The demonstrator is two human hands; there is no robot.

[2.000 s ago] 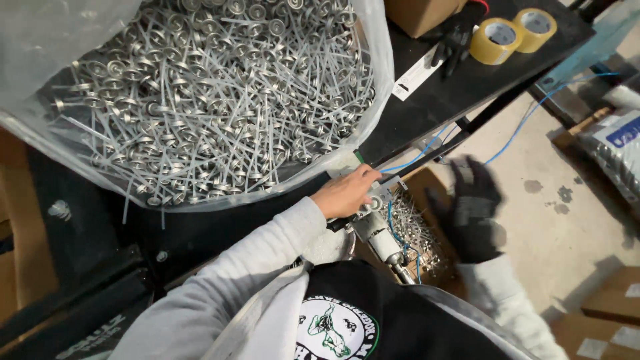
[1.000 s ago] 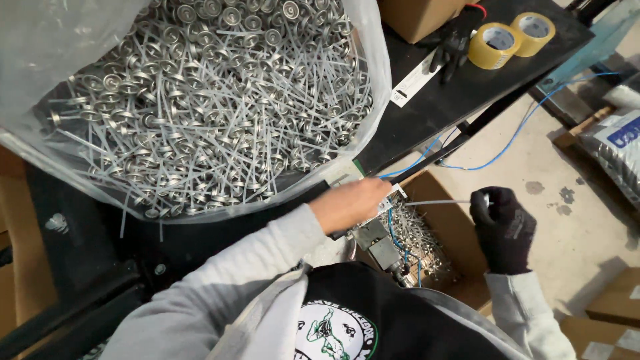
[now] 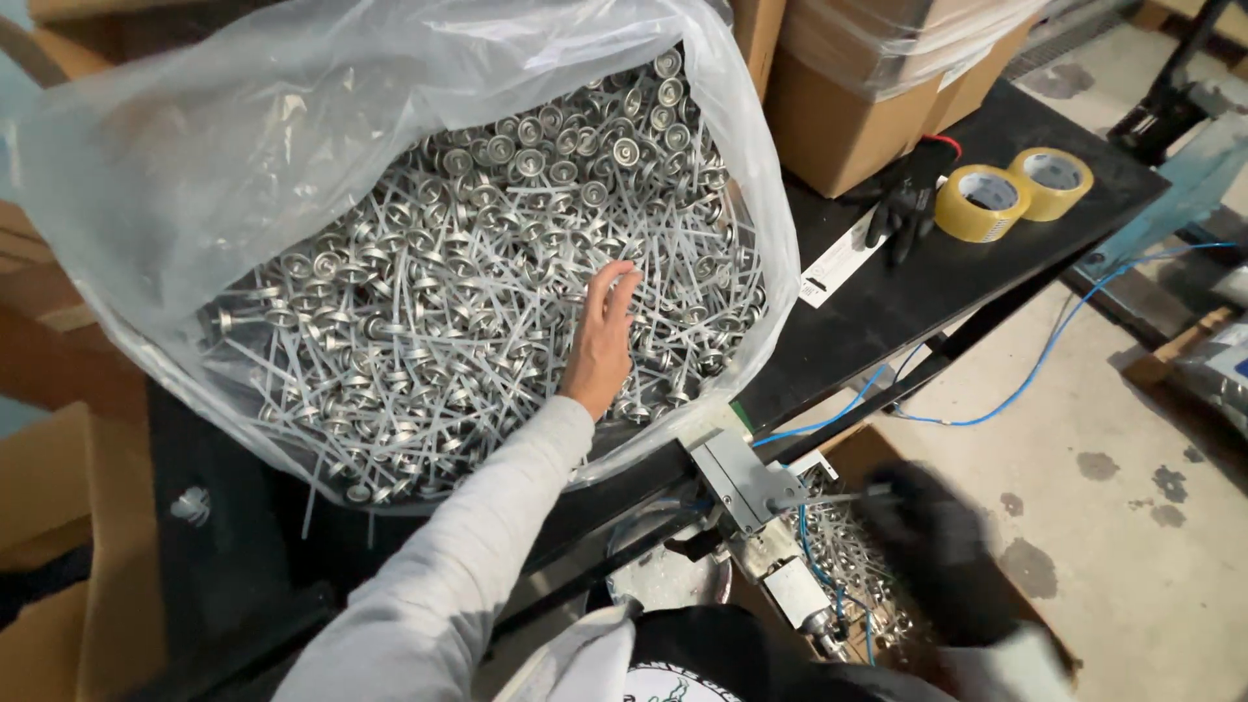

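Observation:
My bare left hand (image 3: pixel 603 341) reaches into a clear plastic bag (image 3: pixel 770 322) full of metal aerosol valves with thin plastic dip tubes (image 3: pixel 468 292). Its fingers are curled over the valves; whether they grip one cannot be told. My right hand (image 3: pixel 926 526), in a black glove and blurred, is to the right of a grey metal pneumatic fixture (image 3: pixel 746 478) at the table edge. A thin tube (image 3: pixel 829 499) spans from the fixture to the glove, apparently between its fingers. Below, an open cardboard box (image 3: pixel 1024 604) holds many more valve pieces (image 3: pixel 848 565).
On the black table (image 3: pixel 838 336) are two rolls of yellow tape (image 3: pixel 983 203), a spare black glove (image 3: pixel 907 210), a white card (image 3: pixel 840 263) and a cardboard carton (image 3: pixel 848 117). Blue air hoses (image 3: pixel 1053 336) run past the fixture and over the floor.
My left hand has moved from the fixture up into the bag of valves. My right hand, farther right with a tube a second ago, is now closer to the fixture. The view has shifted.

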